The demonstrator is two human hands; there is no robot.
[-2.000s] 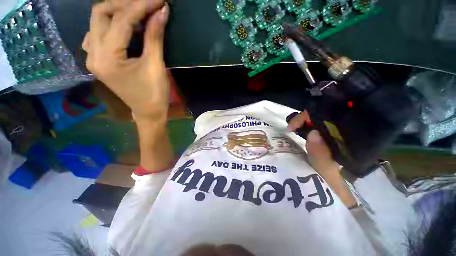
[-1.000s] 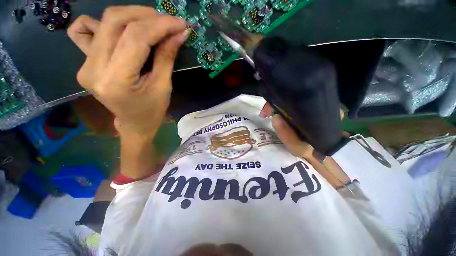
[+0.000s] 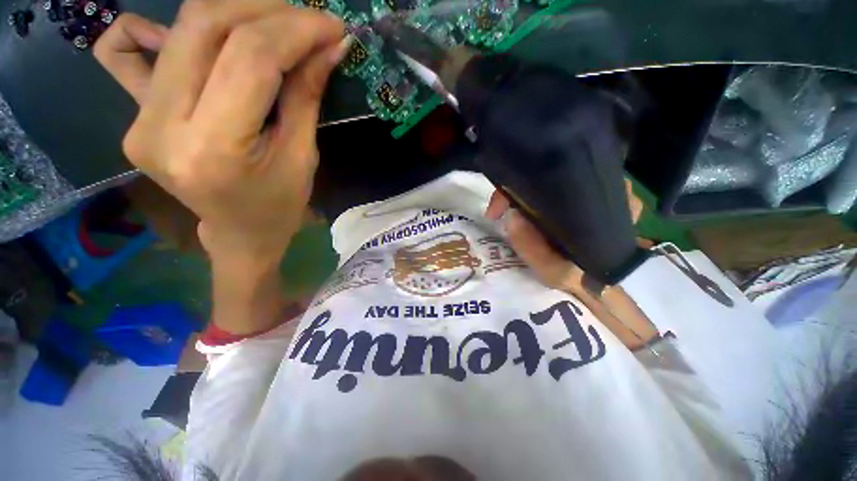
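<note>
The green PCB panel (image 3: 387, 94) lies at the top edge of the view, partly cut off and partly covered by my left hand. My left hand (image 3: 230, 113) is at the panel's left side, thumb and forefinger pinched together; the tiny component between the tips is barely visible. My right hand (image 3: 545, 252) is wrapped around the black soldering gun (image 3: 554, 160), which hides most of its fingers. The dark iron tip (image 3: 404, 39) points up and left over the panel, close to my left fingertips. The pale feed nozzle (image 3: 430, 77) is beside it. Whether the tip touches a board is unclear.
A loose component pile (image 3: 85, 21) is at the top left. Bubble wrap (image 3: 38, 174) with another green panel is at the left edge. A dark tray with bubble-wrapped bundles (image 3: 771, 141) is at right. Blue bins (image 3: 146, 331) and papers are below the table edge.
The view has shifted, bringing the component pile into sight. My left hand has come to the panel with its fingertips pinched. The gun tip and my left fingertips are now close together.
</note>
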